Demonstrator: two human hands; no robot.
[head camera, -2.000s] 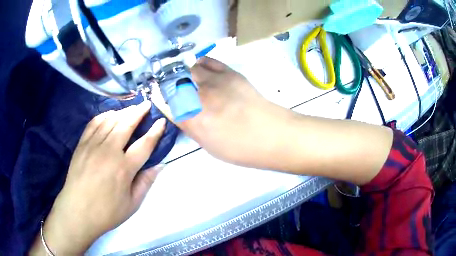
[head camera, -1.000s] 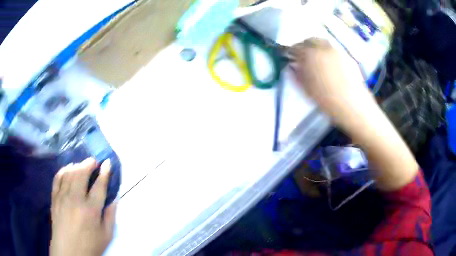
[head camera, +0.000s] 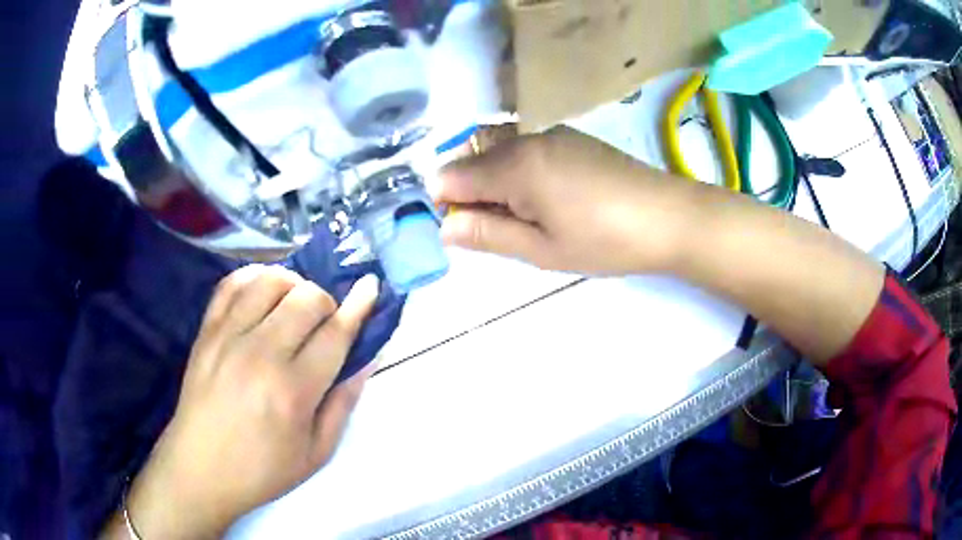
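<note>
The dark navy garment (head camera: 116, 306) lies at the left, with its edge under the needle area (head camera: 343, 227) of the white sewing machine. My left hand (head camera: 269, 369) holds the fabric just in front of the presser foot, fingertips close to the metal parts. My right hand (head camera: 527, 200) is just right of the translucent blue block (head camera: 412, 251), fingers closed on a slim tool, likely the thread snips. Only a small orange bit (head camera: 455, 210) of the tool shows; the rest is hidden by the fingers and machine parts.
Yellow and green scissors handles (head camera: 781, 158) lie beyond my right forearm, partly covered by it. A mint-green block (head camera: 768, 47) rests by the brown cardboard (head camera: 591, 58). A round grey-white knob (head camera: 382, 93) sits above the foot. A measuring tape (head camera: 591, 464) follows the front edge.
My right hand went from the needle area to the tool beside the scissors and came back with it. The tool is gone from its place there. My left hand stays on the fabric.
</note>
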